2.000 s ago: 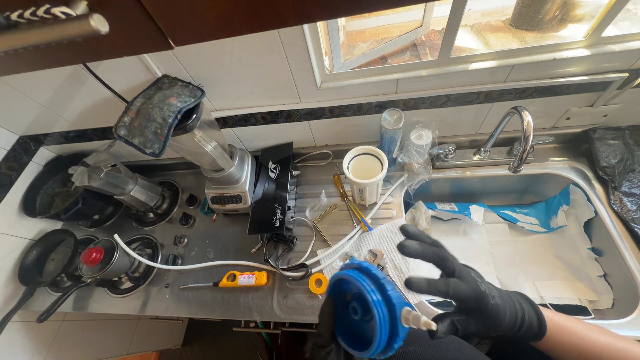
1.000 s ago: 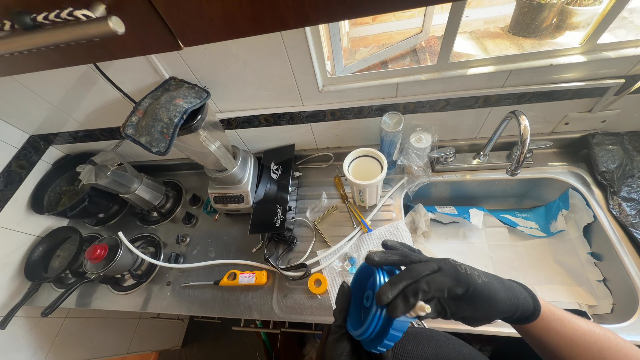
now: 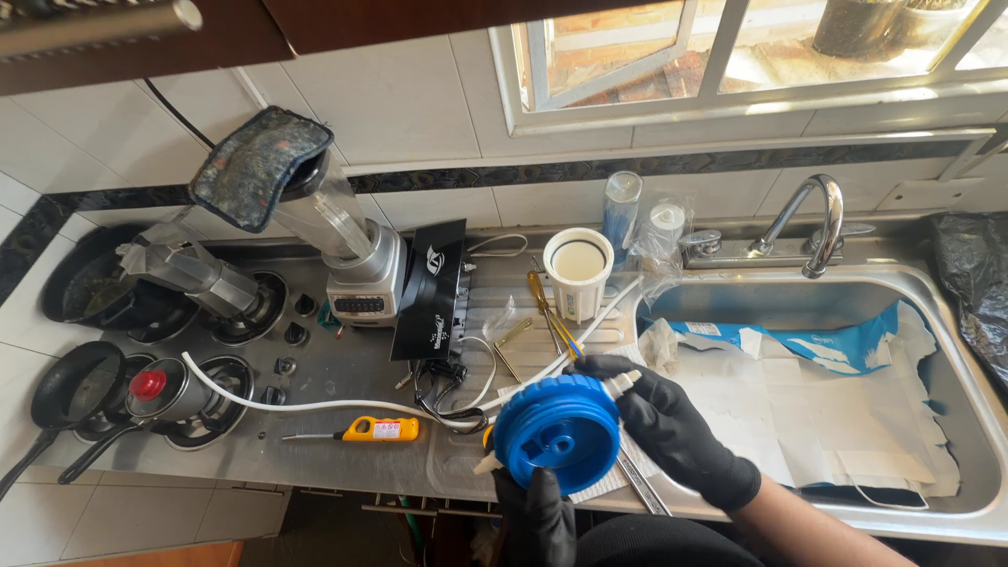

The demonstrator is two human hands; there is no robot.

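A blue threaded plastic filter housing cap [image 3: 559,433] is held over the counter's front edge, its hollow underside facing the camera. White fittings stick out on two sides. My left hand [image 3: 539,504], in a black glove, grips its lower edge with the thumb at the rim. The gloved fingers of my right hand [image 3: 681,429] are at the white fitting [image 3: 622,383] on the upper right. Behind stands the open white filter housing [image 3: 579,272], beside screwdrivers [image 3: 547,307]. A long white tube [image 3: 315,407] crosses the counter. Under my hands lie a wrench [image 3: 642,480] and paper towel.
A steel sink [image 3: 965,441] lined with paper, with a faucet [image 3: 823,228], is on the right. A yellow lighter [image 3: 382,429], a black panel [image 3: 429,291], a blender [image 3: 366,276] and wrapped cartridges [image 3: 622,209] stand on the counter. Pans and a moka pot [image 3: 213,276] are on the stove at left.
My right hand, apart from the cap's fitting two seconds ago, came over the cap and is now at its upper right fitting. The cap has turned, and my left hand shows more.
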